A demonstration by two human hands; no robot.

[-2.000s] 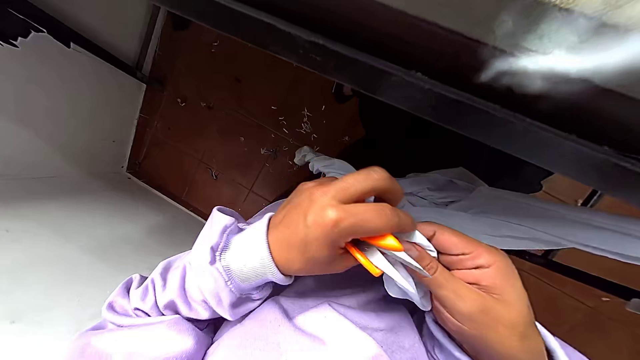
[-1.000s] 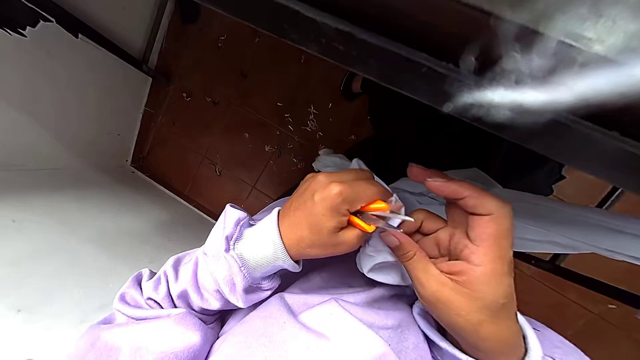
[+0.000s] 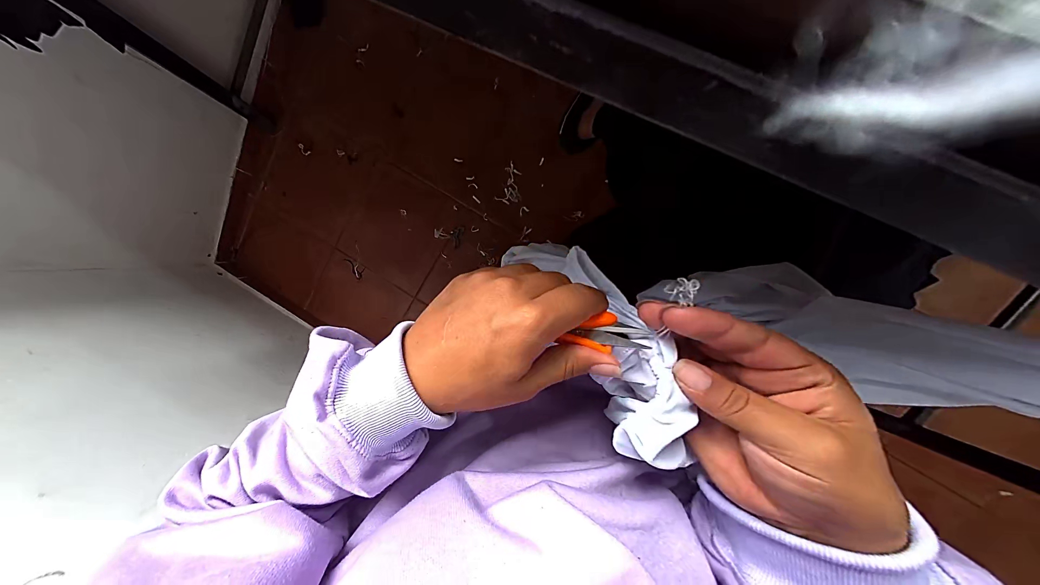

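My left hand (image 3: 512, 341) is closed around small orange-handled thread snips (image 3: 605, 333), whose two metal blades point right and stand slightly apart at gathered pale fabric (image 3: 650, 398). Facing it, my right hand (image 3: 772, 414) has its thumb and fingertips at the fabric's right edge, holding it. White threads run between the blade tips and my right fingertips. A small tangle of white thread (image 3: 682, 290) lies just above those fingertips. More of the pale cloth (image 3: 886, 345) stretches off to the right. The palm side of my left hand is hidden.
A dark table or frame edge (image 3: 731, 106) crosses the upper right. Below is a brown tiled floor (image 3: 366, 203) with scattered thread scraps (image 3: 512, 187). A white wall (image 3: 106, 162) stands at the left. Part of a dark shoe (image 3: 578, 126) shows beneath the frame.
The snips' blades, close to my right fingertips before, are now against the gathered fabric. More of the fabric shows between my hands, and my right hand has turned to pinch its edge.
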